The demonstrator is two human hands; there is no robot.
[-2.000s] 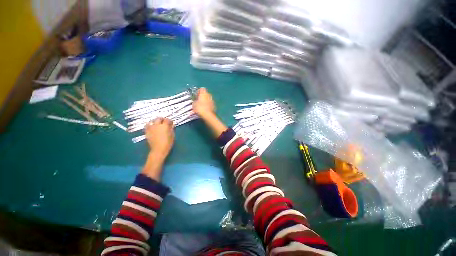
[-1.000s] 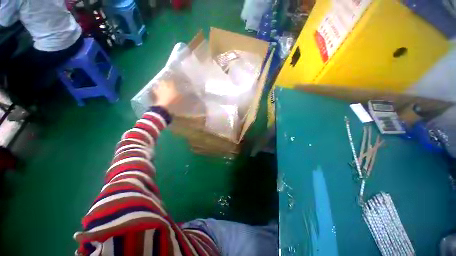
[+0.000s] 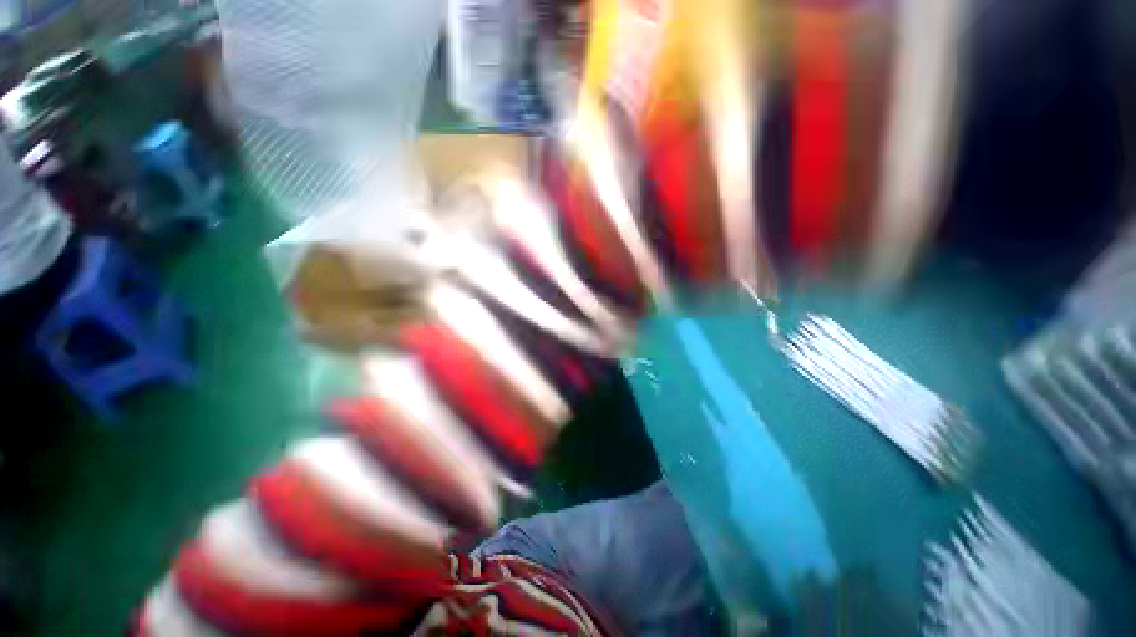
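A large clear, dimpled sheet of bubble wrap [image 3: 330, 100] hangs at the upper left; what holds it cannot be made out. My striped sleeve sweeps, heavily blurred, from the lower left across the centre to the upper right, close to the camera. Neither my left hand nor my right hand can be made out. A row of white strips [image 3: 878, 392] lies fanned on the green bench mat [image 3: 735, 373]. A second group of white strips [image 3: 1003, 579] lies nearer, at the lower right, cut by the frame edge.
Blurred brown cardboard [image 3: 355, 299] shows behind the wrap. A blue stool [image 3: 118, 324] stands on the green floor at left, a lighter blue stool [image 3: 181, 168] behind it. A person's light sleeve is at the left edge. Stacked silvery packs [image 3: 1084, 392] are at the right edge.
The view has turned, showing more of the strips and packs. The bubble wrap is now raised and spread out. The hand that was at the wrap is no longer visible; the sleeve now covers the centre.
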